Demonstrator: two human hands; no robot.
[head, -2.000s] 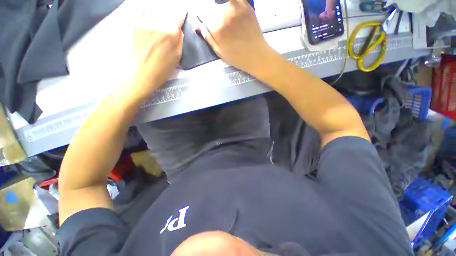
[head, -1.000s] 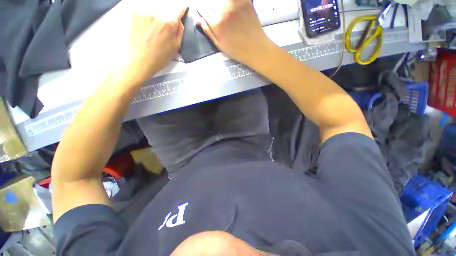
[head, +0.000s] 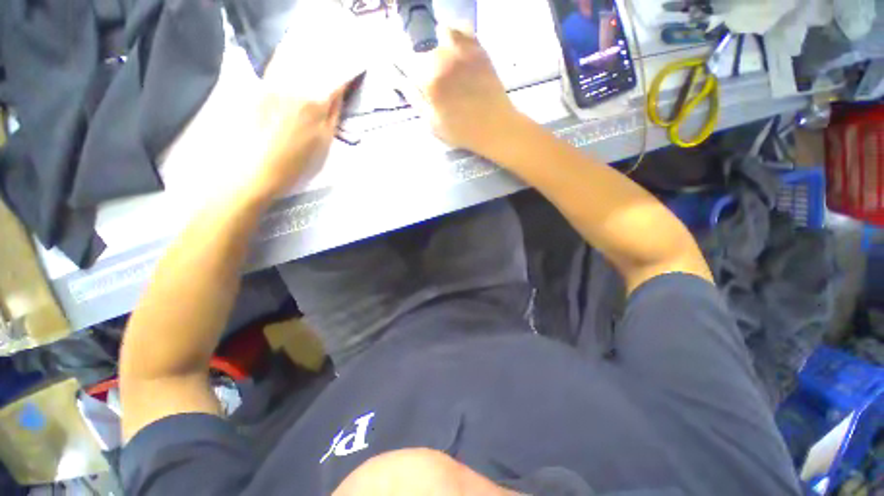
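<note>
My left hand (head: 299,131) rests on the white table (head: 208,155), fingers bent, with a thin dark edge at its fingertips; whether it grips this is unclear. My right hand (head: 470,92) is beside a dark cylindrical machine part (head: 422,27), fingers curled; its grip is hidden. A short dark curved strip (head: 346,138) lies by my left fingertips. Thin dark lines (head: 383,109) run between the hands, blurred by glare. Dark cloth pieces (head: 126,145) lie heaped at the left of the table.
A phone with a lit screen (head: 593,63) lies right of my right hand, with yellow-handled scissors (head: 713,105) beyond it. The front edge carries a ruler scale (head: 291,218). Below right are a red basket (head: 855,165), a blue basket (head: 838,387) and dark cloth (head: 775,242).
The small dark cloth piece between my hands no longer shows there. My hands are slightly farther apart. The view has shifted, showing the dark machine part and more of the left cloth heap.
</note>
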